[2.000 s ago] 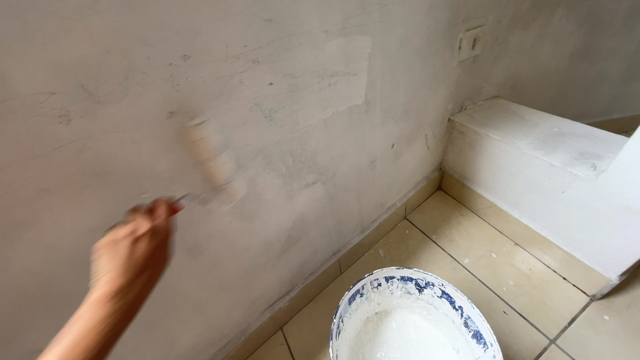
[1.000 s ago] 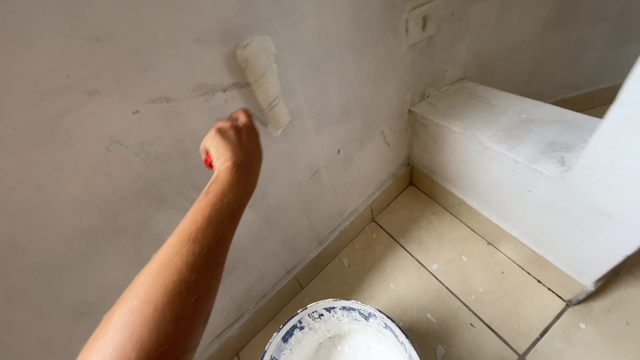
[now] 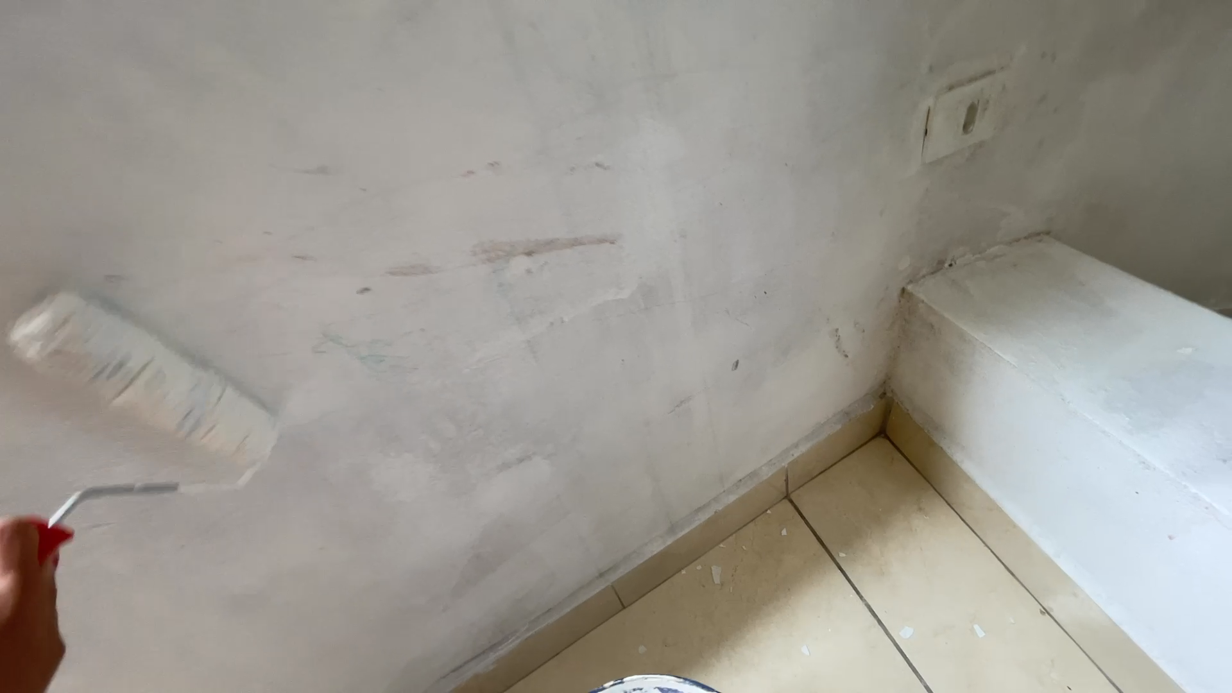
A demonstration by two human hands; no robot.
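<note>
My left hand [image 3: 27,606], partly cut off at the lower left edge, is closed around the red handle [image 3: 52,541] of a paint roller. A bent metal frame leads from the handle to the roller sleeve [image 3: 144,380], which is coated in whitish paint, slightly blurred and against the wall, as far as I can tell. The wall [image 3: 577,433] is whitish, with brown, dark and greenish marks. Only the rim of a paint bucket [image 3: 654,684] shows at the bottom edge. My right hand is out of view.
A low white ledge [image 3: 1088,327] juts from the wall at the right, below a paint-smeared wall socket or switch plate [image 3: 962,117]. Beige skirting tiles [image 3: 703,534] run along the wall's foot. Small white flecks lie on the beige floor tiles [image 3: 770,597].
My left hand and the roller have moved to the left along the wall since a second ago. The view has shifted, so the bucket is now almost out of frame.
</note>
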